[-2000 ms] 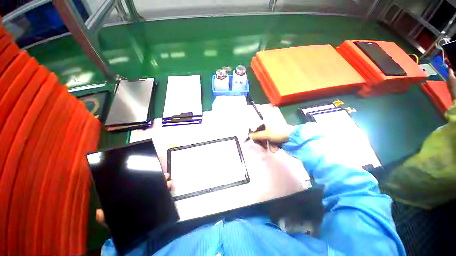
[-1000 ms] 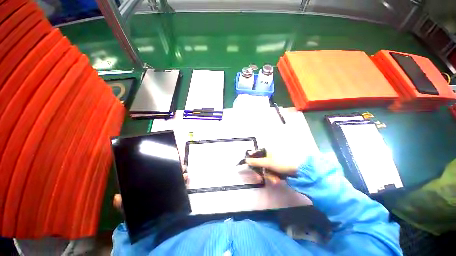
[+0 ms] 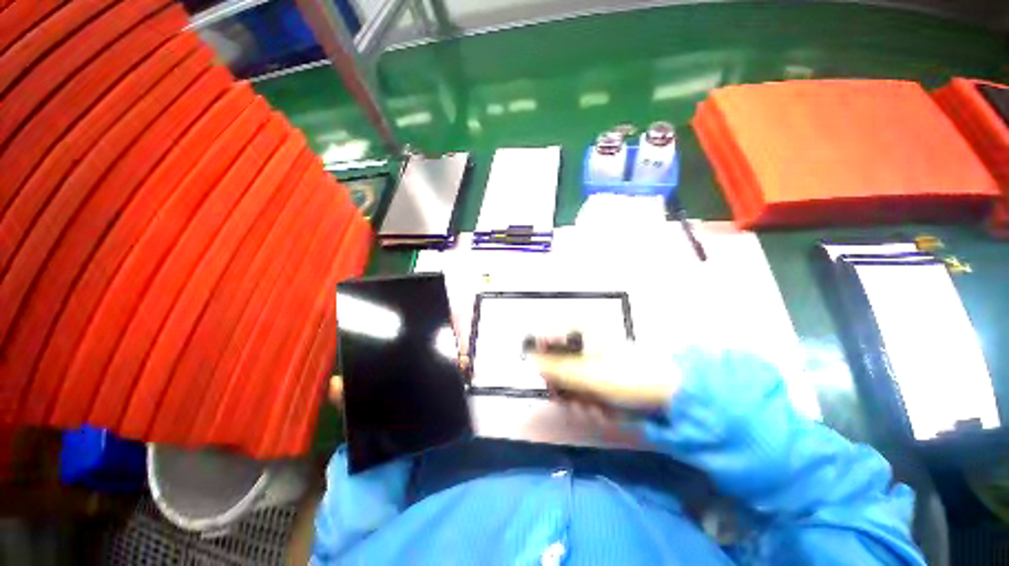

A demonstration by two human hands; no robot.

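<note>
My left hand [image 3: 336, 389] holds the glossy black display panel [image 3: 401, 376] upright by its edges at the left of the mat. Only some fingertips show at its sides. My right hand [image 3: 592, 378], blurred, holds the dark air blow gun [image 3: 553, 344] over the touch panel [image 3: 550, 296], a clear rectangle with a black border lying on the pale work mat [image 3: 736, 293]. The hand and sleeve hide the panel's lower right part.
Orange-red foam trays [image 3: 166, 243] lean at left; a flat stack [image 3: 846, 155] lies at back right. Module stacks [image 3: 426, 199] stand behind the mat, beside bottles in a blue holder [image 3: 631, 182]. More panels [image 3: 924, 343] lie at right. A round bin [image 3: 205, 486] stands lower left.
My right hand has moved left with the blow gun, from the mat beside the touch panel to above it. My left hand still holds the display panel. The view has turned left.
</note>
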